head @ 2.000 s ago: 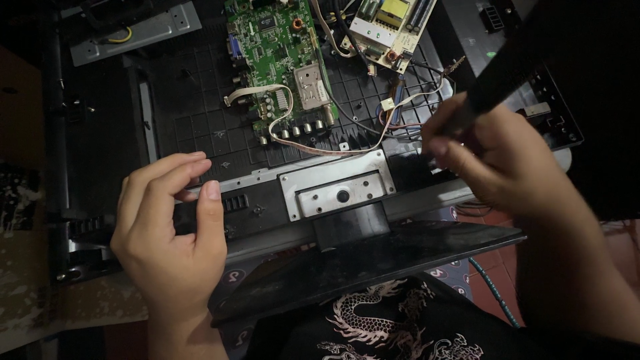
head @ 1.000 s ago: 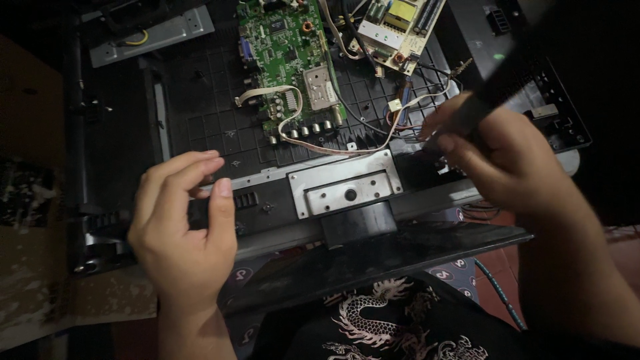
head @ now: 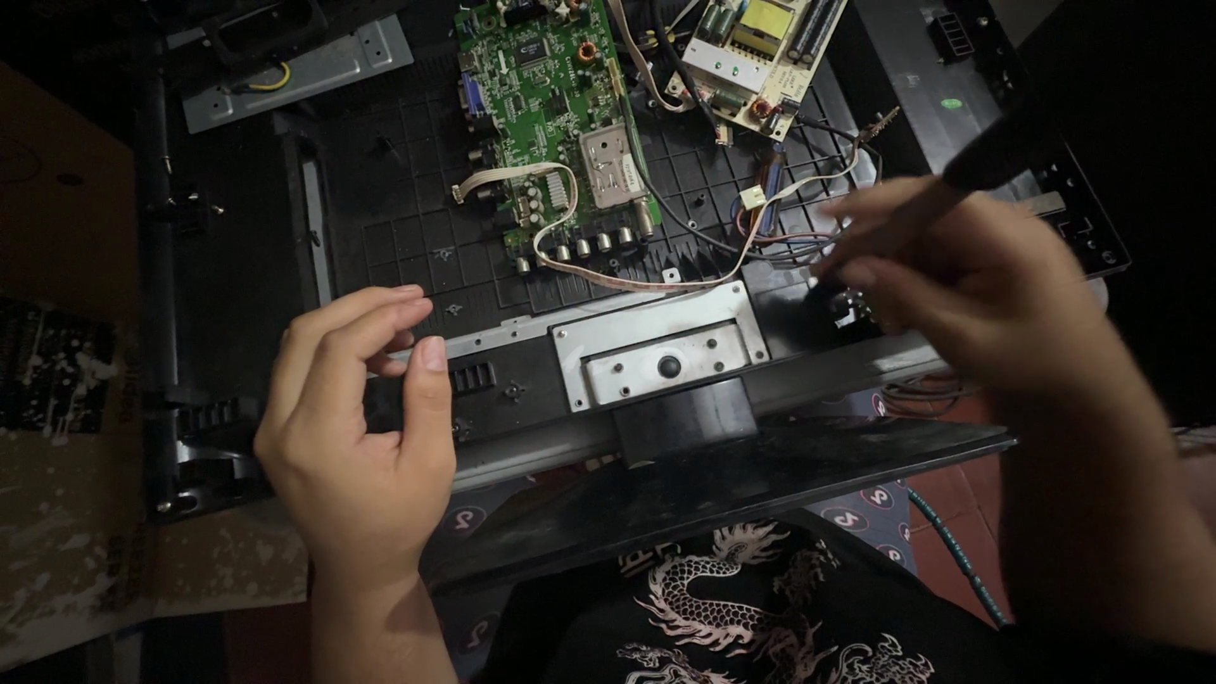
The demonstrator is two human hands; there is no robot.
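Observation:
My right hand (head: 978,275) grips a dark brush (head: 912,204), blurred, whose lower end is over the bottom right edge of a television's black plastic back cover (head: 399,247). What exactly the tip touches cannot be told. My left hand (head: 366,418) hovers at the cover's lower left, fingers curled apart and holding nothing. Between the hands, a metal stand bracket (head: 660,347) is fixed at the bottom edge. Above it lie a green circuit board (head: 546,123) and a pale power supply board (head: 760,57), with a white ribbon cable (head: 646,283) looping below the green one.
A metal plate (head: 294,76) with a yellow wire lies at the top left. The black stand base (head: 722,484) juts toward me under the bracket. Loose wires (head: 798,237) run beside my right hand. Cardboard (head: 66,456) borders the left side.
The view has shifted slightly. My right hand stays around the dark tool near the lower right edge; my left hand remains curled with nothing in it.

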